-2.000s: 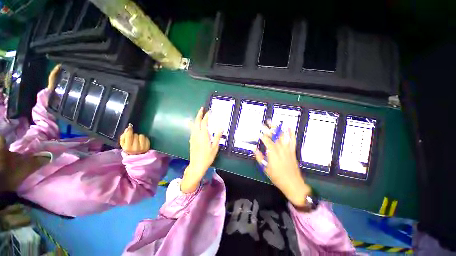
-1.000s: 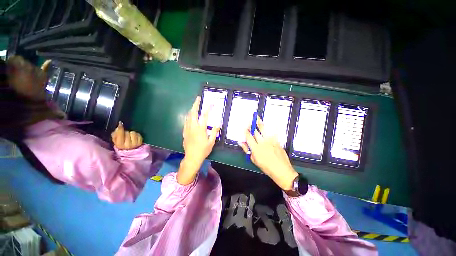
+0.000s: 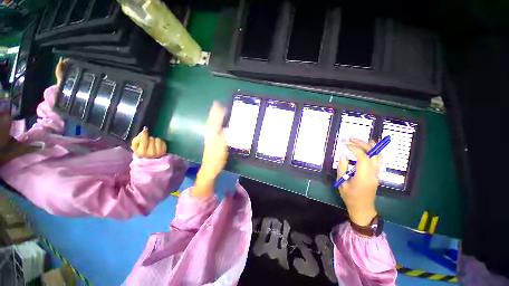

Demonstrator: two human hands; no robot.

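Note:
The black phone tray [image 3: 414, 187] lies flat on the green mat and holds several smartphones [image 3: 276, 129] with lit white screens. My right hand [image 3: 360, 177] holds a blue pen [image 3: 379, 146] and is over the lower part of the fourth phone from the left. Its fingertips are at that screen; whether they touch it I cannot tell. My left hand [image 3: 215, 142] is empty, blurred and seen edge-on, at the left end of the tray beside the first phone. Whether its fingers are apart cannot be made out.
A rear foam tray [image 3: 413, 72] with dark phones lies behind. A taped post [image 3: 162, 28] stands at the rear left. At left, a neighbour in a pink smock [image 3: 95, 179] has hands by a tray [image 3: 146, 114] of dark phones. Stacked trays [image 3: 106, 56] lie behind it.
My right hand has moved right with the pen, from the second and third phones to the fourth. My left hand has turned edge-on and drawn off the first phone.

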